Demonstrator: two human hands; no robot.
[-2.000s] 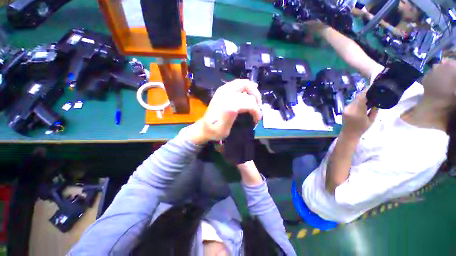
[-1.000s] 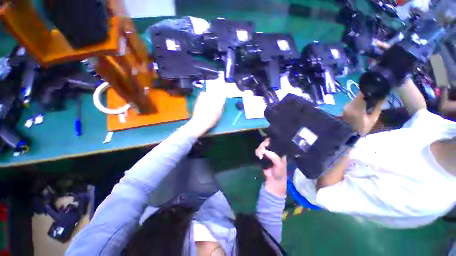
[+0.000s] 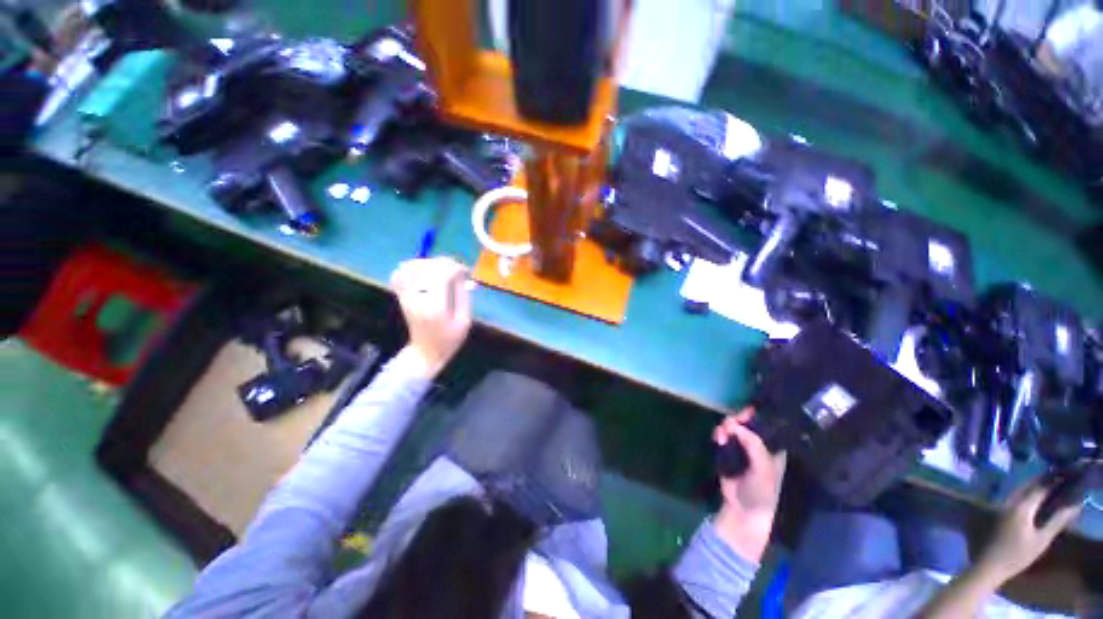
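My right hand (image 3: 752,472) is at lower right, gripping a black boxy unit (image 3: 847,405) by its short barrel. The unit has a pale label facing up and is held over the bench's front edge. My left hand (image 3: 435,305) is curled at the bench's front edge, left of the orange stand, and blurred. I cannot tell whether it holds anything. A slim blue pen or tool (image 3: 427,241) shows just above its fingers.
The orange stand (image 3: 562,296) bears a black unit, with a white ring (image 3: 498,223) at its base. More black units (image 3: 689,181) lie along the green bench. A floor bin (image 3: 206,441) holds black parts, beside a red stool (image 3: 103,308). A neighbour's hand (image 3: 1028,526) is at right.
My hands have parted. My left hand went to the bench by the stand, then left beside the blue pen. My right hand still holds the unit, now seen farther right. The view has turned.
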